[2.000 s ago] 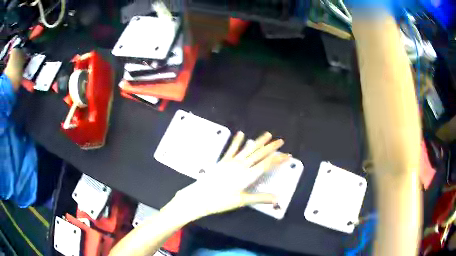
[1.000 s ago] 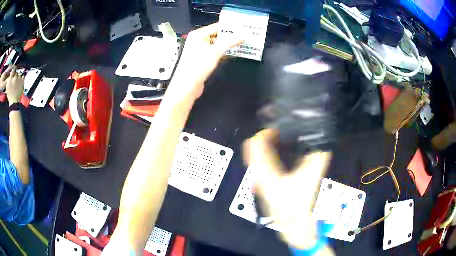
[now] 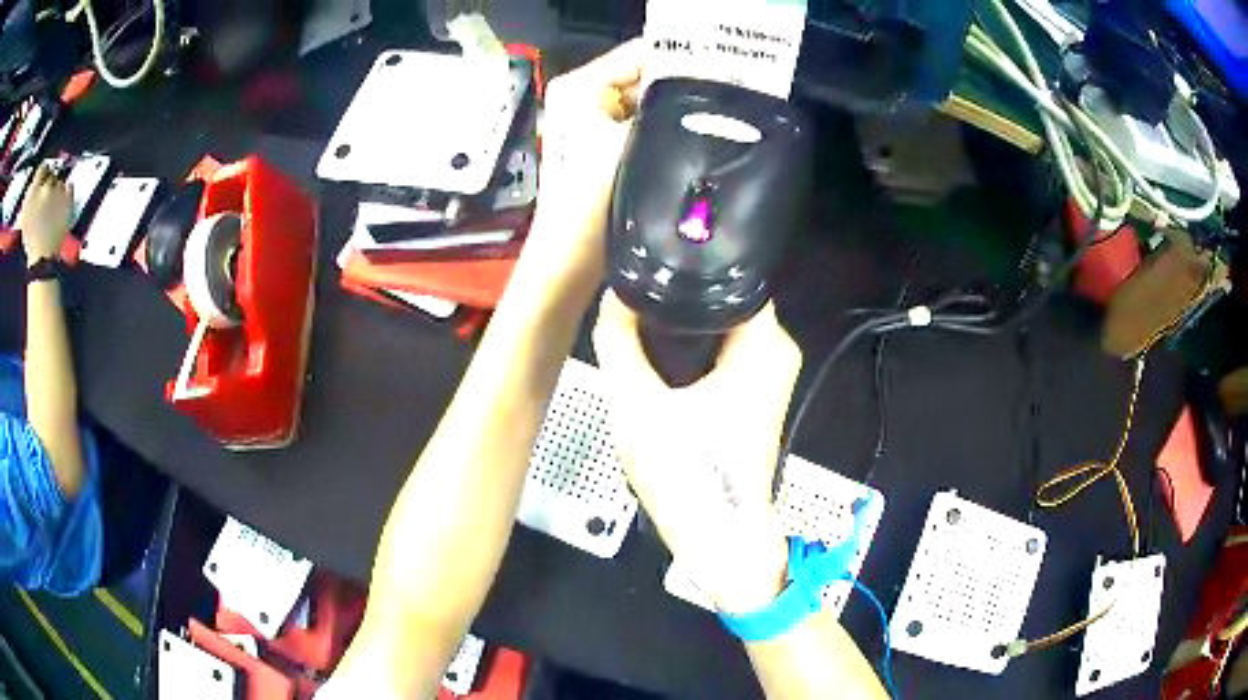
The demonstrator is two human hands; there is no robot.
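My right hand [image 3: 705, 445], with a blue strap at the wrist, grips a black barcode scanner [image 3: 712, 205] with a pale oval mark and a small magenta light. My left hand [image 3: 586, 130] is behind and left of the scanner and pinches the printed label [image 3: 725, 44] at its left edge. The scanner head hides the label's lower part and some left fingers. A white set-top box [image 3: 575, 458] lies below my forearms. Another box [image 3: 828, 513] is partly hidden by my right wrist. A third box [image 3: 969, 581] lies to the right.
A red tape dispenser [image 3: 267, 308] stands at left. Stacked boxes [image 3: 424, 120] with red foam sit behind it. A small white slab [image 3: 1122, 622] at right has orange wires [image 3: 1129, 438]. Boxes lie in bins [image 3: 257, 574] below. Another person's arm [image 3: 52, 369] is at far left.
My left hand has come from the table to the label at the far edge. My right hand has brought in the scanner, which now stands before the label. The view has shifted slightly.
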